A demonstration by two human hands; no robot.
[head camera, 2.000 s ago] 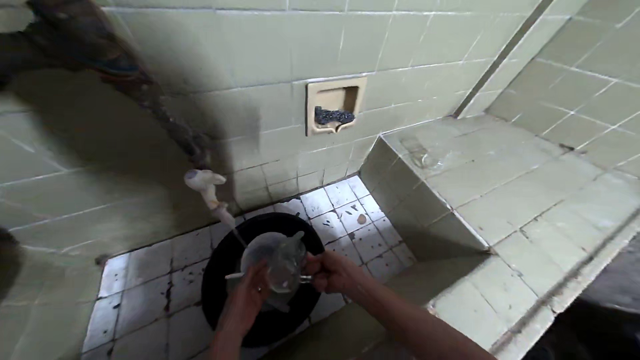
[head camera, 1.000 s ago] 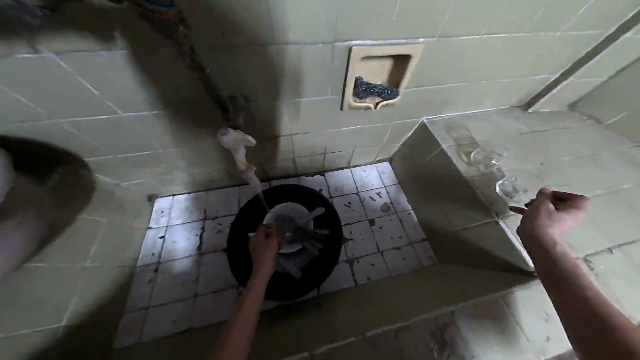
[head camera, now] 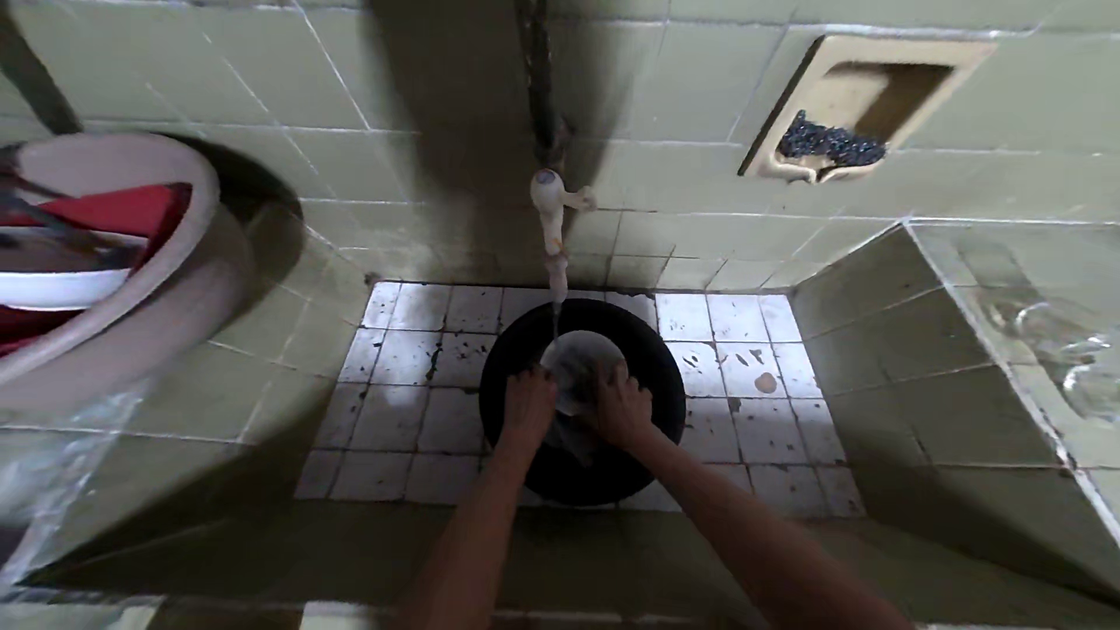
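Both of my hands are down in a round black basin on the sink floor. My left hand grips the left rim of a pale round bowl. My right hand is at the bowl's right side, its fingers partly inside; what they touch is too dark to tell. Translucent pieces lie in the basin below the bowl. Above them a white plastic tap on a dark pipe lets a thin stream fall toward the bowl.
Glassware stands on the tiled ledge at right, with another clear glass close by. A beige wall soap dish holds a dark scouring pad. At left, a pale tub holds red and white things. Tiled walls enclose the sink.
My right hand has moved from beside the glassware on the right ledge back into the basin. A second clear glass has appeared on that ledge since the first frame. The view has swung left.
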